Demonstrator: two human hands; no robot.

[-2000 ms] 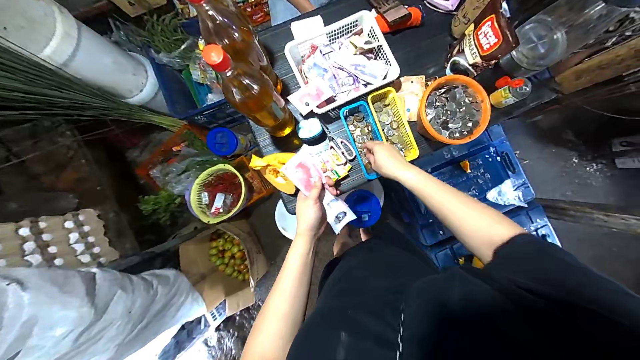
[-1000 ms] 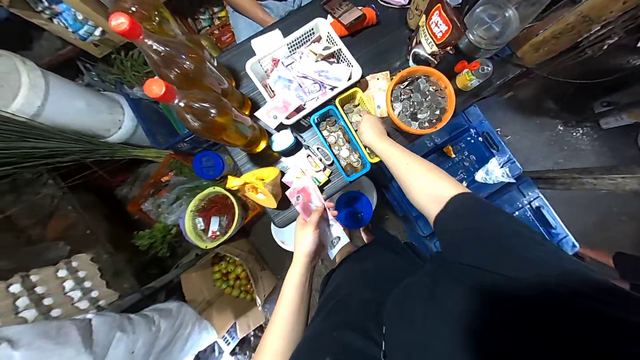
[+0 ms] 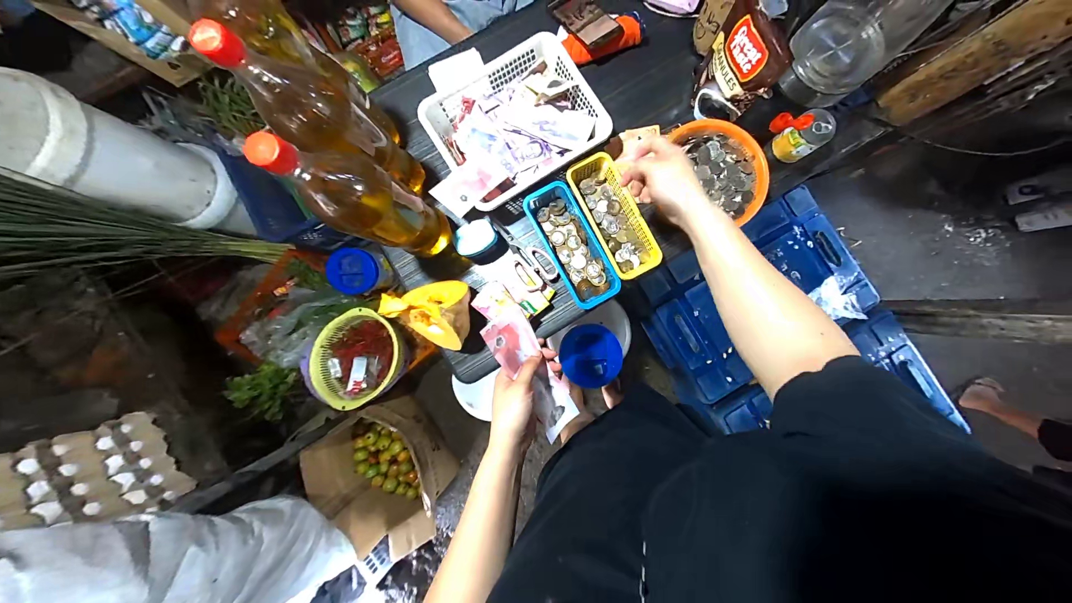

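My left hand grips a pinkish banknote below the table's front edge, beside a blue plastic cup. My right hand is over the right rim of a yellow basket of coins, its thumb and fingertips drawn together; whether a coin is between them cannot be told. Touching that basket's left side is a blue basket of coins. An orange bowl of coins stands right of my right hand, partly behind the wrist. Behind the small baskets lies a white plastic basket of banknotes.
Bottles of amber liquid stand at the left, near a cut squash and scissors. A coffee granules pouch and a small red-capped bottle are at the back right. Blue crates lie right of the table. Another person's arm shows behind it.
My right hand has moved from the blue coin basket, over the yellow one, to the yellow basket's right rim. My left hand keeps holding the banknote.
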